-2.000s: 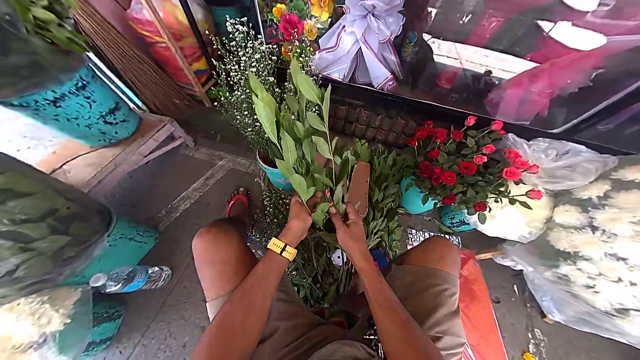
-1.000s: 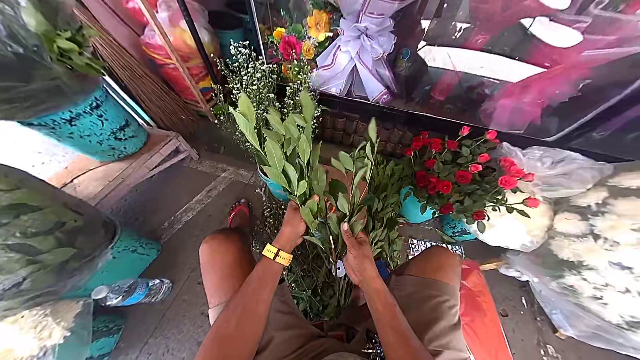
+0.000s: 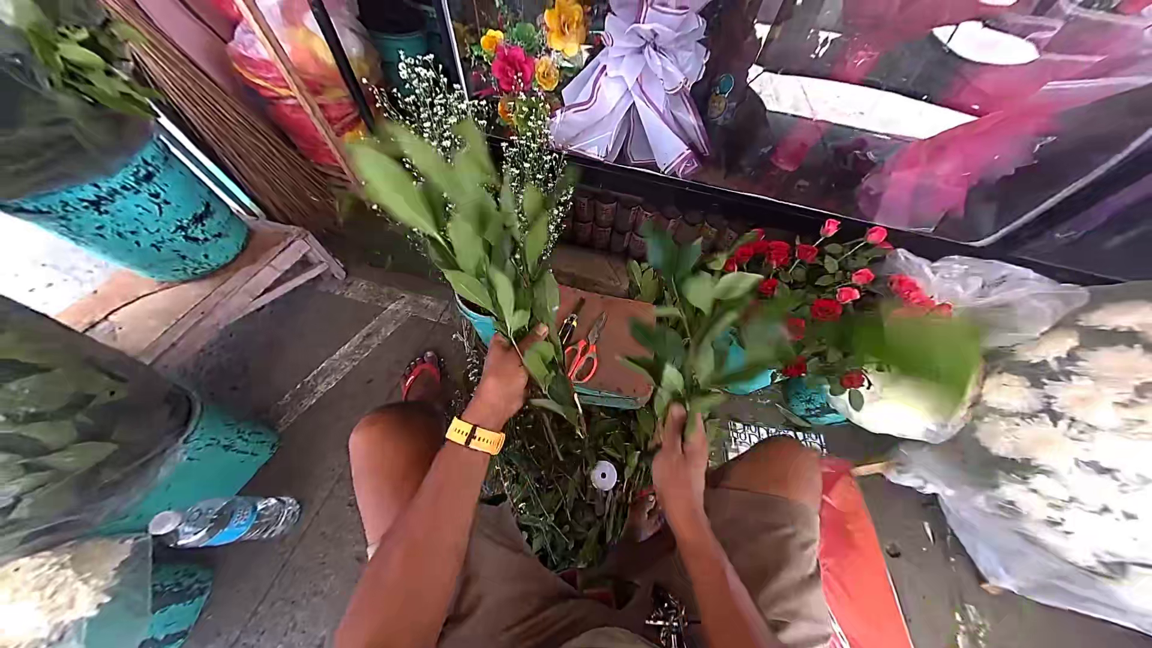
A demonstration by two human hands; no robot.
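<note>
My left hand (image 3: 506, 376), above a wrist with a yellow watch (image 3: 475, 436), grips a bunch of leafy green stems (image 3: 486, 256). In my right hand (image 3: 679, 454) is a second bunch of leafy branches (image 3: 697, 337), its leaves blurred at the right. Between the two bunches, orange-handled scissors (image 3: 583, 353) and a small dark tool (image 3: 568, 327) lie on a brown board (image 3: 621, 346). Cut greenery (image 3: 558, 490) lies between my legs, with a white spool (image 3: 604, 475) on it.
Red roses (image 3: 825, 310) stand in teal buckets (image 3: 810, 400) at the right, beside plastic-wrapped white flowers (image 3: 1062, 396). A water bottle (image 3: 229, 522) lies on the floor at the left, near a teal bucket (image 3: 216, 459). A wooden stand (image 3: 261, 270) and stick broom (image 3: 243, 126) are at the upper left.
My hands, close together earlier, have moved apart, each with a bunch. The board and scissors now show between them. The right bunch has moved toward the roses.
</note>
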